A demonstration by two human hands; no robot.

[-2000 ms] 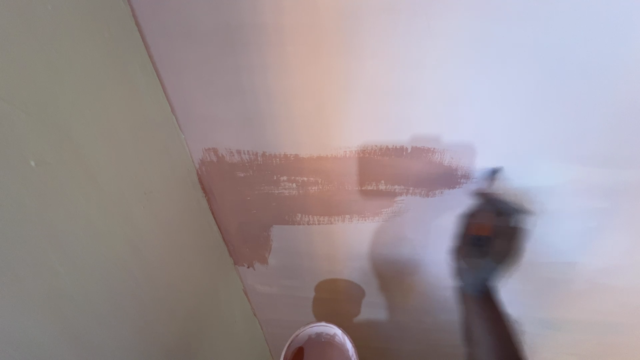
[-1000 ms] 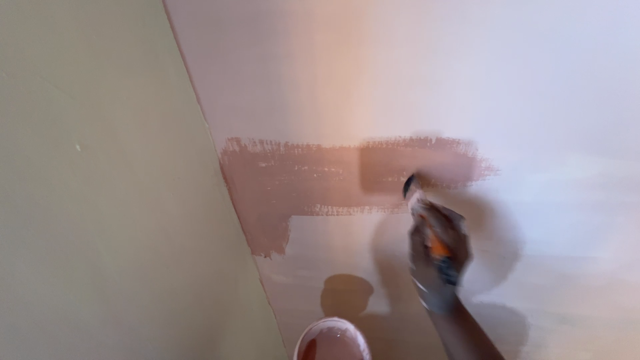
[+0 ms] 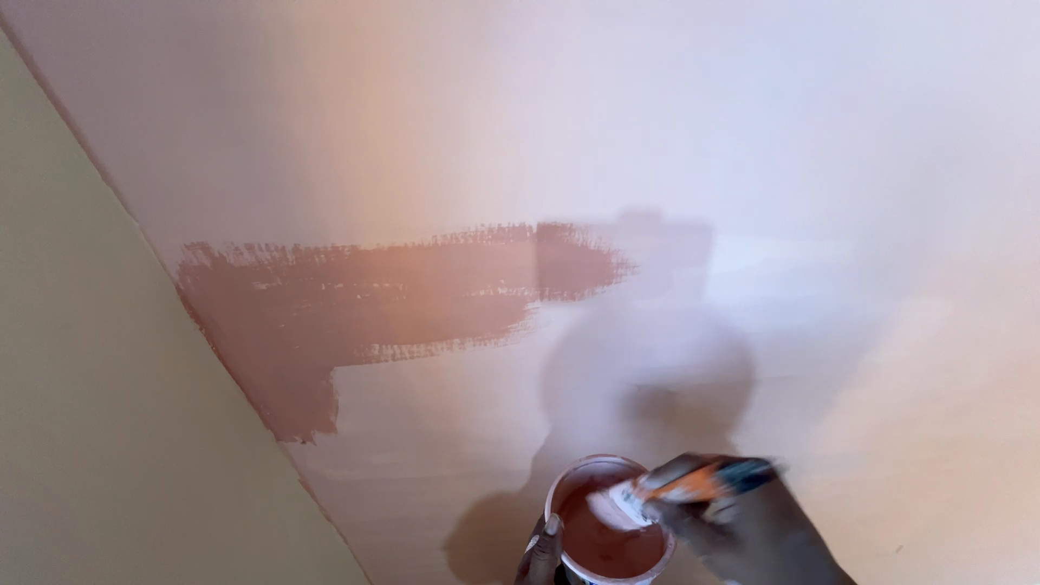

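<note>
At the bottom of the head view, my left hand grips the side of a round tub of reddish-brown paint, its thumb near the rim. My right hand holds a paintbrush by its orange and dark handle. The brush lies over the tub's opening, its paint-smeared head above or in the paint; the blur hides which. Beyond them, a rough-edged patch of reddish-brown paint runs across the pale wall from the corner.
The pale pinkish wall fills most of the view. A greenish wall meets it at a slanting corner line on the left. Shadows of a head, an arm and the tub fall on the pale wall.
My right hand has moved with the brush from the painted patch down to the tub. More of the tub shows, and my left hand has come into view on it.
</note>
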